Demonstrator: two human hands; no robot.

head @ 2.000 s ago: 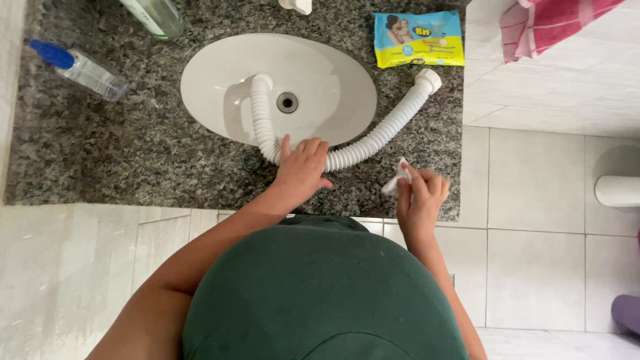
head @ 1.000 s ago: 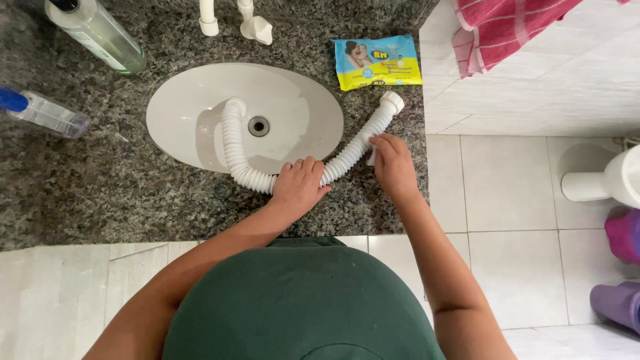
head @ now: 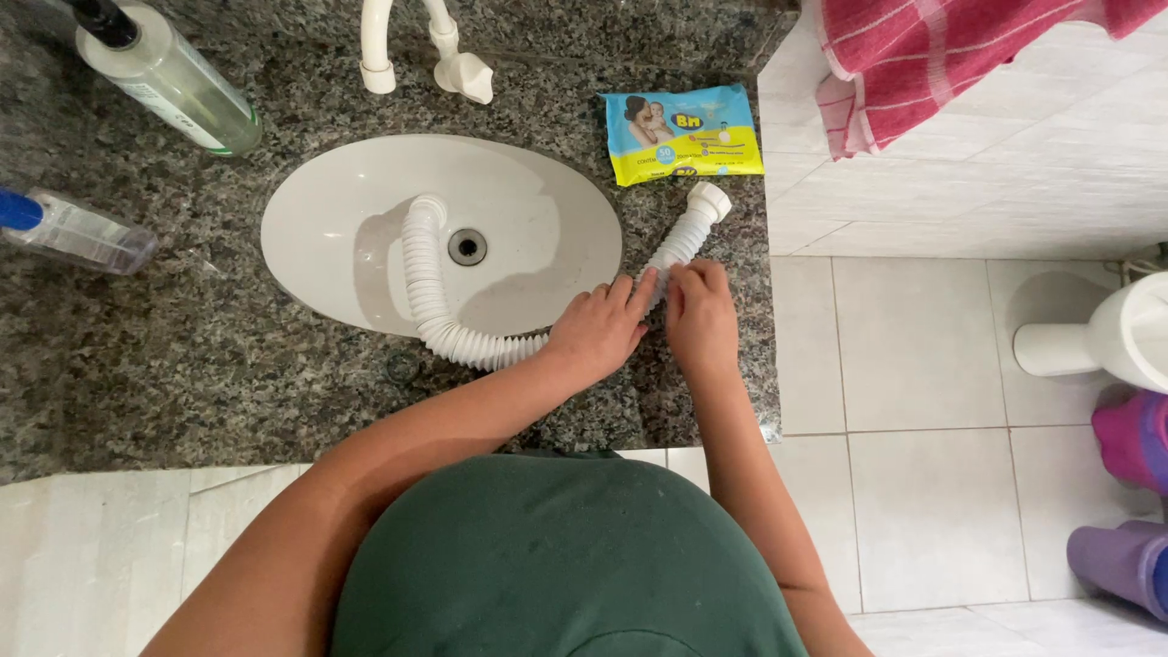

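Note:
A white corrugated drain hose [head: 424, 283] curves from inside the oval sink basin [head: 319, 219] over its front rim and across the counter, with its white end nut [head: 709, 202] at the right. My left hand [head: 602, 324] lies over the hose and grips it, index finger stretched along it. Close beside it, my right hand [head: 701, 310] touches the hose below the nut with bent fingers. The white wipe seen in it earlier is hidden now. A blue and yellow pack of wet wipes [head: 684, 135] lies just behind the nut.
Left on the granite counter [head: 228, 383] are a pump bottle [head: 173, 82] and a blue-capped bottle [head: 91, 235]. A white faucet [head: 377, 55] stands behind the basin. A pink towel [head: 931, 73] hangs at right, above a toilet [head: 1131, 333] and purple bins [head: 1118, 557].
My right hand has moved from the counter's front edge up to the hose. My left hand has slid right along the hose towards its nut end. The view has shifted.

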